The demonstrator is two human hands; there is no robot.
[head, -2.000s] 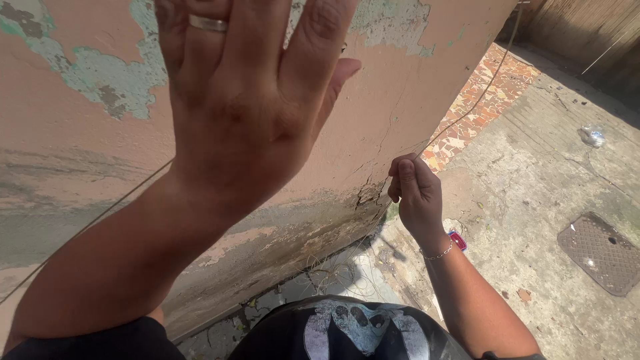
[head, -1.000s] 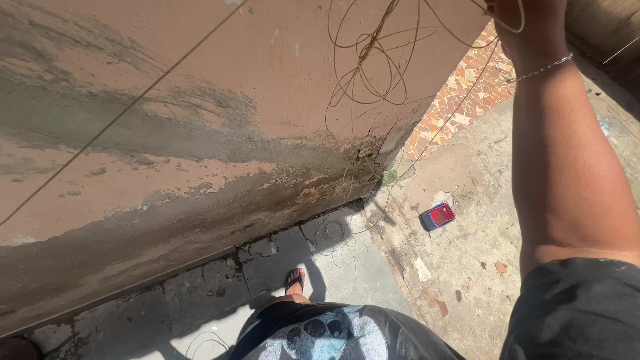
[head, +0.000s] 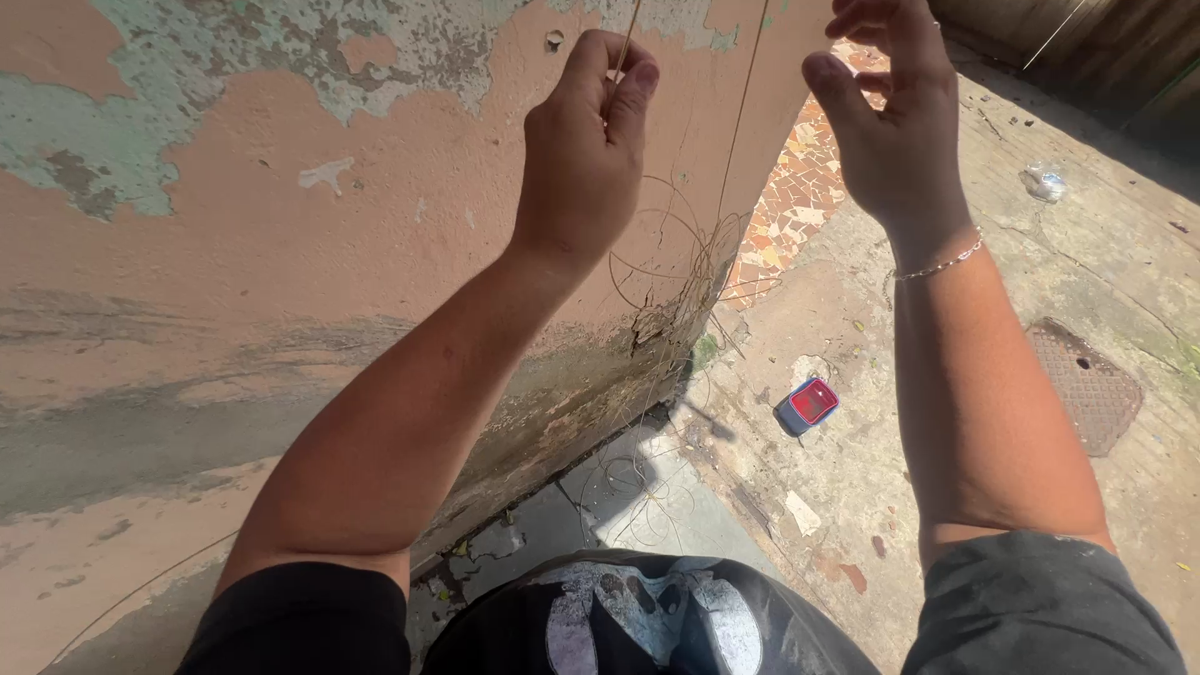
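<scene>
My left hand is raised before a peeling pink wall, its thumb and index finger pinched on a thin wire that runs up out of view. To its right, my right hand is raised at the top, thumb and fingers apart, holding nothing that I can see; a chain bracelet circles the wrist. Between the hands another length of thin wire drops along the wall into a loose tangle of wire loops near the wall's corner.
On the concrete ground lies a red and blue container. A rusty metal cover sits at the right, with crumpled clear plastic beyond it. Mosaic tile paving adjoins the wall. More wire loops lie on the grey floor below.
My left hand, out of view one second ago, is back in view and pinches the wire. The coiled wire that hung high against the wall now hangs lower. The view has shifted.
</scene>
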